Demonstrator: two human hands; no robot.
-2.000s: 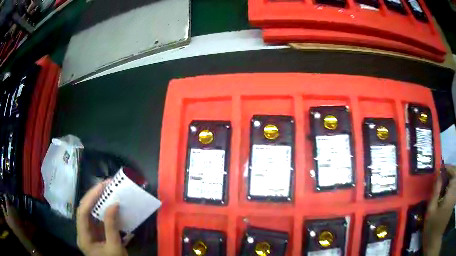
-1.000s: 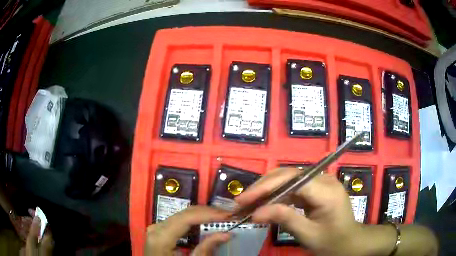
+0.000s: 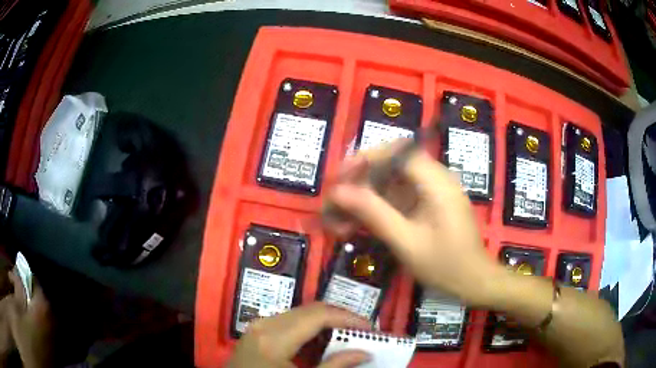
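Observation:
The red tray holds black handheld units in two rows, each with a gold disc and a white printed label. My left hand holds a small white dot-label sheet at the tray's front, with black dots along its top edge. My right hand is above the tray, over the gap between the two rows, left of centre. It is blurred and closed around dark, blurred tweezers. The tweezer tips and any sticker on them cannot be made out. A tilted unit lies just behind the sheet.
A crumpled clear plastic bag and a black bag-like bundle lie at left. Another person's hand holds a small white piece at lower left. More red trays stand behind. White sheets lie beside the fan.
My right hand has moved back over the tray, away from the dot-label sheet. The sheet is now lower and further right in view. The tray has shifted slightly right in view.

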